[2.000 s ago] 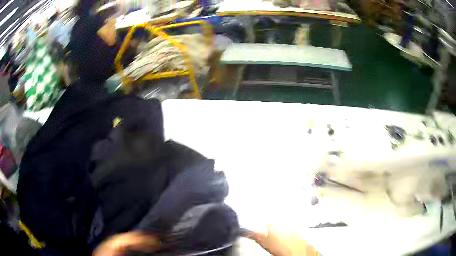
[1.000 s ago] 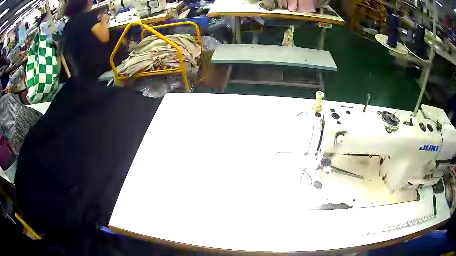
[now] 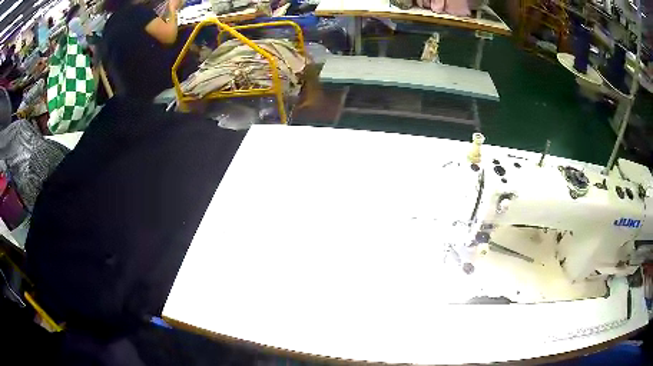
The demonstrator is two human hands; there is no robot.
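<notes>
A large dark garment mass (image 3: 136, 207) fills the left side and lies over the left end of the white table (image 3: 322, 236). The white JUKI sewing machine (image 3: 573, 214) stands at the right of the table. A thin dark metal tool (image 3: 511, 251) rests on the machine bed. Neither of my hands is in the picture.
A yellow-framed trolley (image 3: 280, 89) with light cloth stands behind the table. A pale bench (image 3: 408, 75) is beyond it on the green floor (image 3: 537, 114). A person in dark clothes (image 3: 132, 50) is at the back left, near a green-and-white checked bag (image 3: 70, 89).
Two seconds ago both hands were at the dark garments at the table's front; now no hand shows. The dark cloth has moved off the table's middle to the left. The view has shifted slightly.
</notes>
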